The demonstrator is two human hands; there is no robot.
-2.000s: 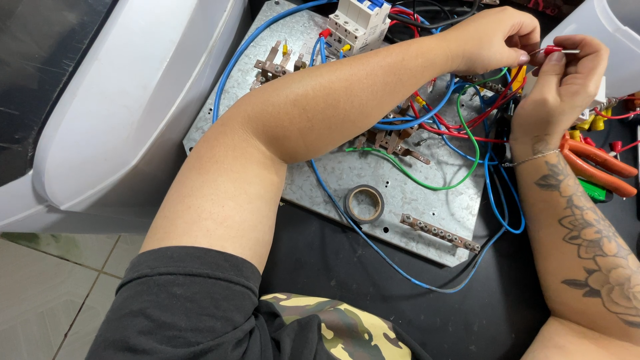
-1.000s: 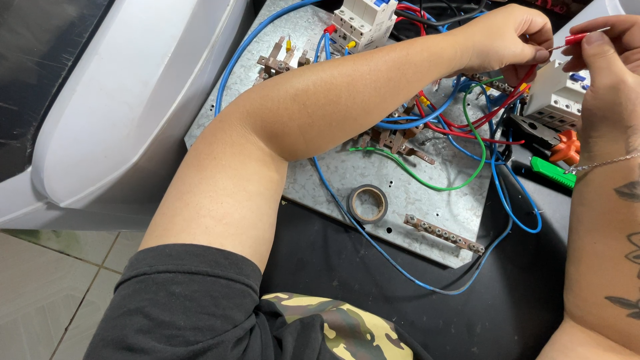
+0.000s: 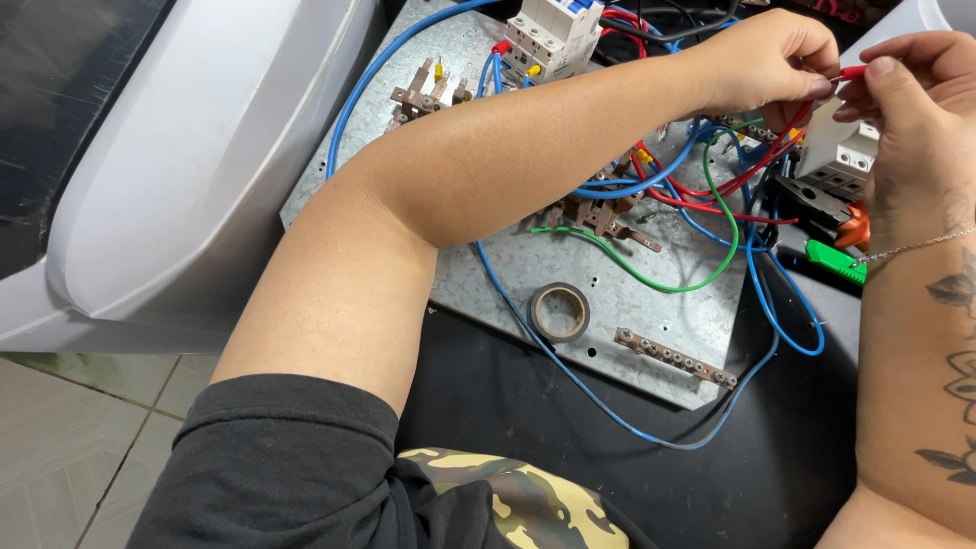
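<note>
My left hand (image 3: 778,65) pinches the end of a red wire (image 3: 797,116) at the upper right. Beside its fingertips, my right hand (image 3: 911,99) holds a small red insulated terminal (image 3: 853,72) between thumb and fingers. The terminal's metal part points at the left fingertips; whether wire and terminal touch cannot be told. Below both hands, red, blue and green wires cross a galvanized metal plate (image 3: 488,286). A white circuit breaker (image 3: 553,38) with a blue lever stands at the plate's top, with red and yellow terminals at its lower side.
A roll of black tape (image 3: 560,313) and a screw terminal bar (image 3: 675,358) lie on the plate. Pliers with orange handles (image 3: 852,226), a green-handled tool (image 3: 835,261) and another white breaker (image 3: 839,152) are at the right. A loop of blue wire (image 3: 587,389) hangs over the plate's front edge.
Since two seconds ago my right hand and forearm have moved to the right, uncovering the white breaker and the pliers' jaws. My left hand has stayed nearly in place.
</note>
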